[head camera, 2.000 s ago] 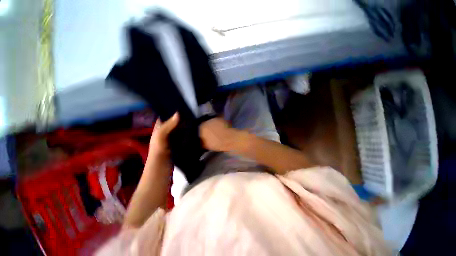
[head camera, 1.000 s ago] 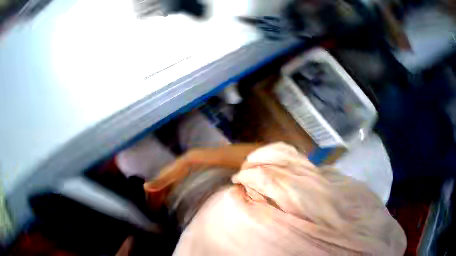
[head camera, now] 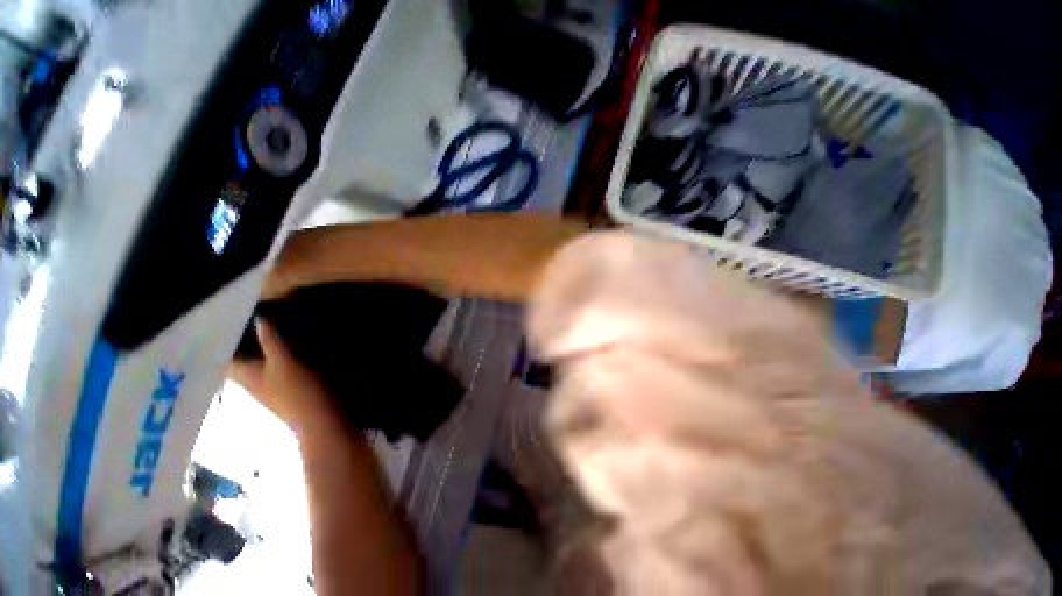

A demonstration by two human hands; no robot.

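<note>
A black cloth bundle lies between my forearms, over the table's front part. My left hand is at the bundle's left end, its thumb against the black cloth; its other fingers are hard to see. My right arm reaches over the bundle's far side, and my right hand is partly hidden at the sewing machine head's edge; its fingers do not show. The white sewing machine head with blue JACK lettering stands close at left.
Blue-handled scissors lie beyond my right forearm. A dark object lies near them. A white slotted basket with grey and dark scraps stands at right. The grey table front edge runs below the bundle.
The view has swung right and closer to the machine. The bundle, earlier held over my lap with a pale strip showing, is now at the table beside the machine head.
</note>
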